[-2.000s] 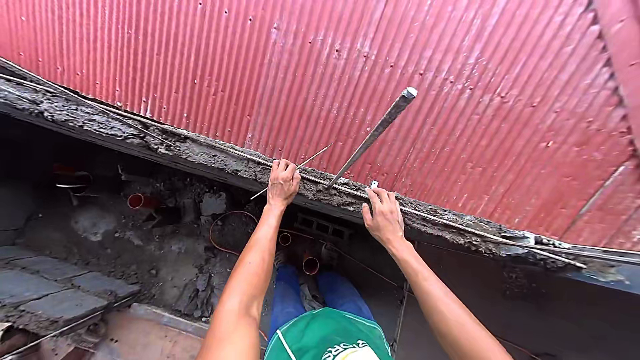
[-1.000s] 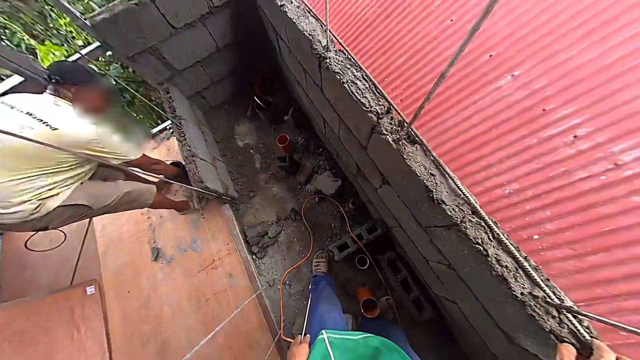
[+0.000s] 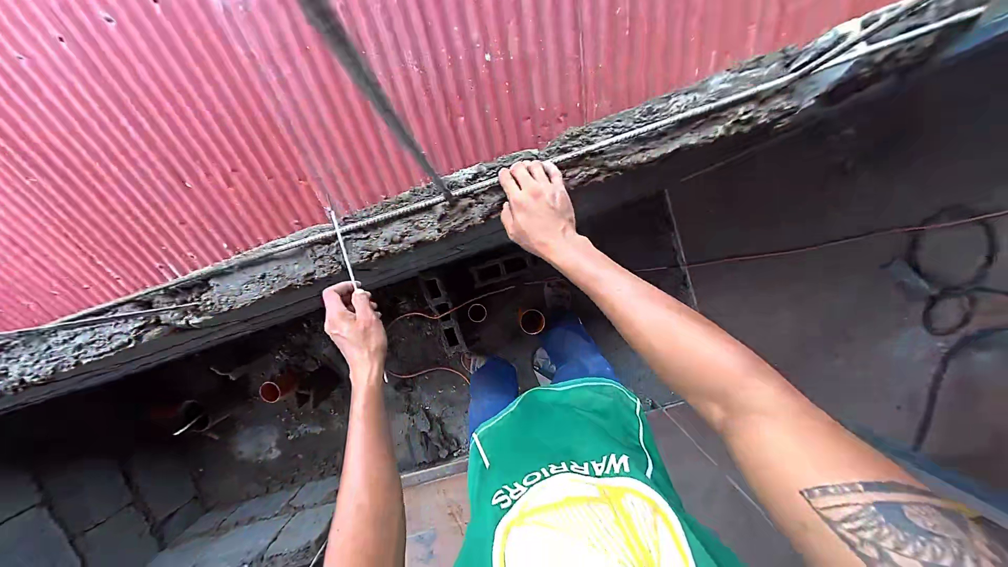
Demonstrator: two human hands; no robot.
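Observation:
My left hand (image 3: 356, 324) grips a thin pale rod (image 3: 343, 248), whose upper end reaches across the rough mortar top of a block wall (image 3: 260, 285). On the wall top, my right hand (image 3: 538, 203) rests with its fingers curled over a long ribbed steel bar (image 3: 622, 135) that lies along the wall; how firmly they hold it is hard to tell. Between my hands, a darker upright bar (image 3: 382, 102) rises from the wall top, blurred toward its upper end.
Red corrugated metal sheets (image 3: 197, 118) lie beyond the wall. Below are orange pipe ends (image 3: 531, 320), hollow concrete blocks (image 3: 447, 315), a thin orange cord (image 3: 429, 370) and grey block masonry (image 3: 260, 520). Dark coiled cable (image 3: 949, 307) is at the right.
The view has swung widely back toward the wall. One second ago my left hand was low near my leg; now it is up beside the wall top. The co-worker is out of view.

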